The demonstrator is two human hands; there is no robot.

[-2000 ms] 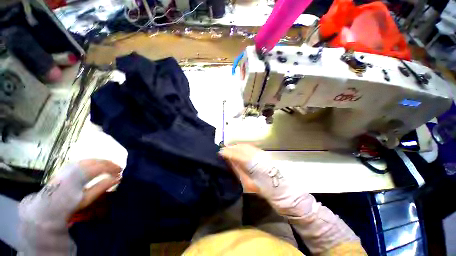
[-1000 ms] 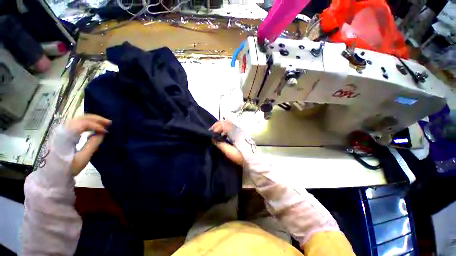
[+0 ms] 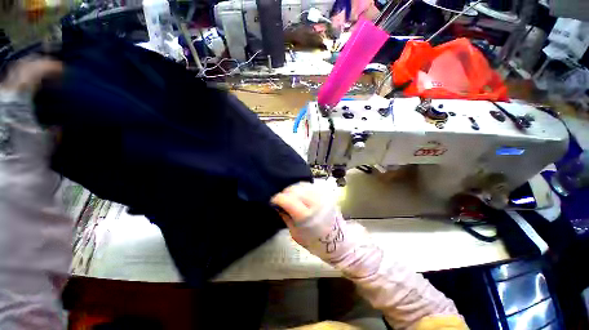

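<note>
The dark navy garment piece is stretched between my hands, lifted at its left end, with one part hanging over the table's front edge. My left hand is blurred at the upper left and grips the raised end. My right hand pinches the right edge, just left of and in front of the needle area. The white sewing machine head stands to the right, with the presser foot area at its lower left end. The cloth does not lie under the needle as far as I can see.
The white table runs under the machine. Scissors with red and black handles lie at the right of the bed. A magenta cover rises above the head, with a red-orange bag behind. A blue crate is at the lower right.
My left hand has moved up and left with the cloth, pulling it from a bunched pile into a stretched, raised sheet. My right hand still holds the right edge. The camera view has tilted up.
</note>
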